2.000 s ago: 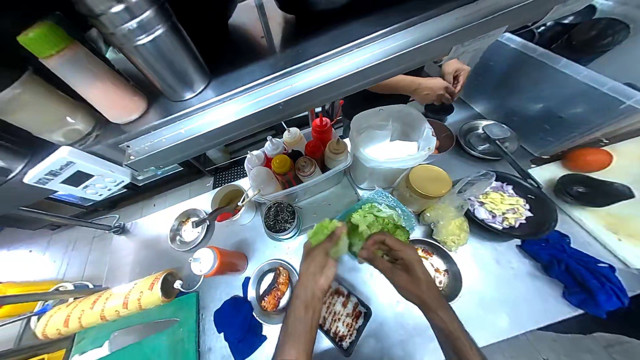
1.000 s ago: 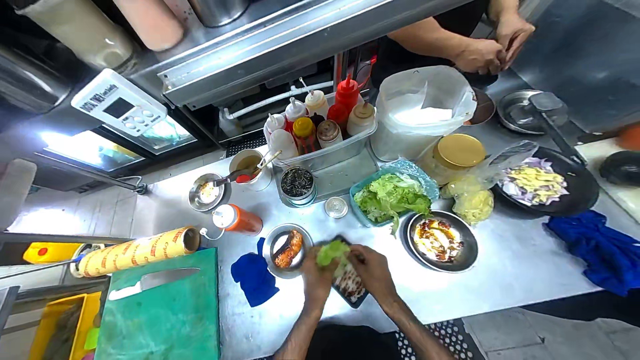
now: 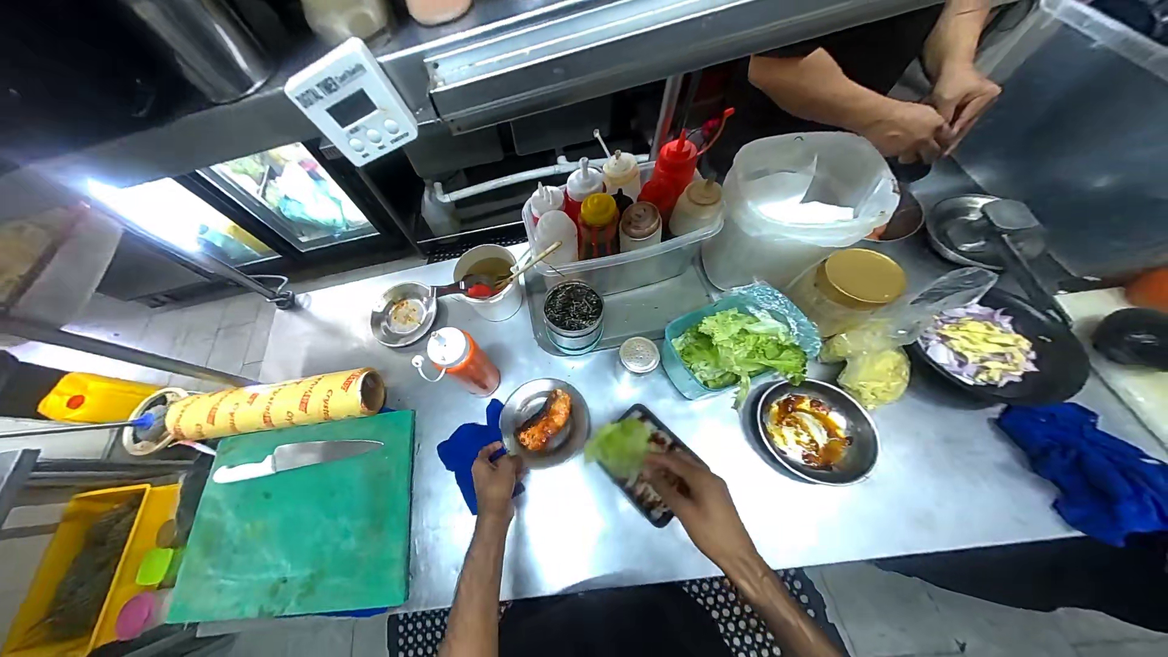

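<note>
My right hand (image 3: 691, 500) holds a torn lettuce leaf (image 3: 619, 449) over a black rectangular tray (image 3: 659, 518) of sauced food. My left hand (image 3: 497, 482) has its fingertips at the lower left rim of a round metal bowl (image 3: 570, 449); whether they grip it is unclear. In that bowl lies a browned, glazed piece of food (image 3: 546, 421). A blue cloth (image 3: 465, 453) lies beside and partly under the left hand. Behind the tray, a teal container (image 3: 680, 365) holds more lettuce (image 3: 737, 345). To its lower right is a metal bowl with sauce remains (image 3: 817, 432).
At left, a knife (image 3: 301, 456) lies on a green cutting board (image 3: 301, 538) near a wrap roll (image 3: 274, 404). Behind stand an orange squeeze bottle (image 3: 470, 363), a bin of sauce bottles (image 3: 630, 265) and a large plastic tub (image 3: 798, 210). A black pan (image 3: 1049, 370) sits right; a co-worker's hands (image 3: 940, 119) are beyond.
My hands were together with lettuce, first near the teal container, then over the black tray. My left hand has moved left to the bowl; the right still holds lettuce. The view has shifted.
</note>
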